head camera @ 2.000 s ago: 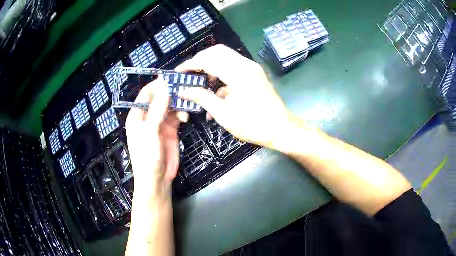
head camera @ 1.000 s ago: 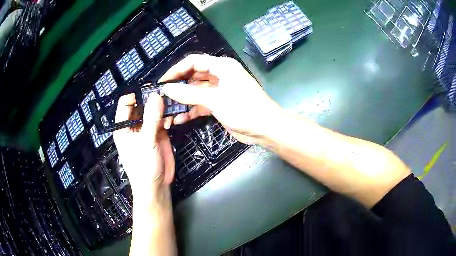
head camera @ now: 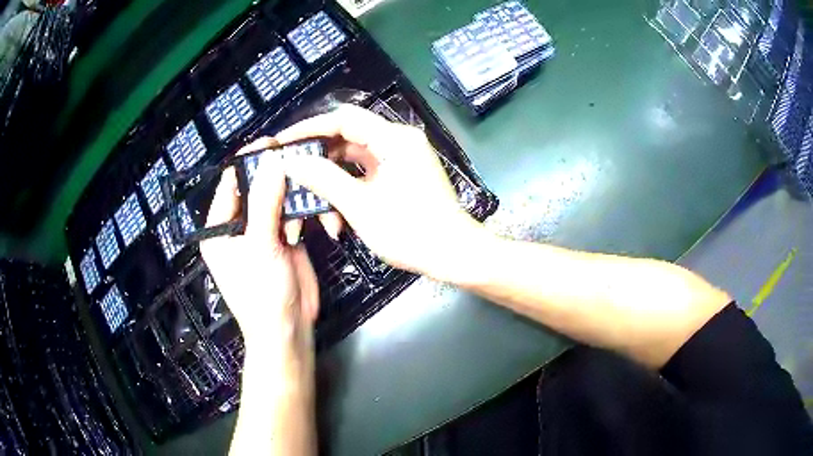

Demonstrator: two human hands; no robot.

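My left hand [head camera: 267,240] and my right hand [head camera: 383,178] are bare and together hold a clear, dark-edged housing [head camera: 198,233] over the tray. A blue-white keypad insert [head camera: 307,202] lies at its right part, partly hidden under my fingers. The fingertips of both hands press on the insert; whether it is fully seated I cannot tell. The black blister tray [head camera: 357,307] lies below, with a row of similar patterned pieces [head camera: 230,110] in its upper pockets.
A loose stack of inserts [head camera: 490,53] lies on the green bench [head camera: 615,169] right of the tray. Clear blister trays [head camera: 718,44] are at the upper right. Ridged black trays [head camera: 40,356] stand at the left edge.
The housing has tilted from its earlier pose and moved slightly left and down with my hands. My right fingers have shifted left along the insert. The view has shifted a little.
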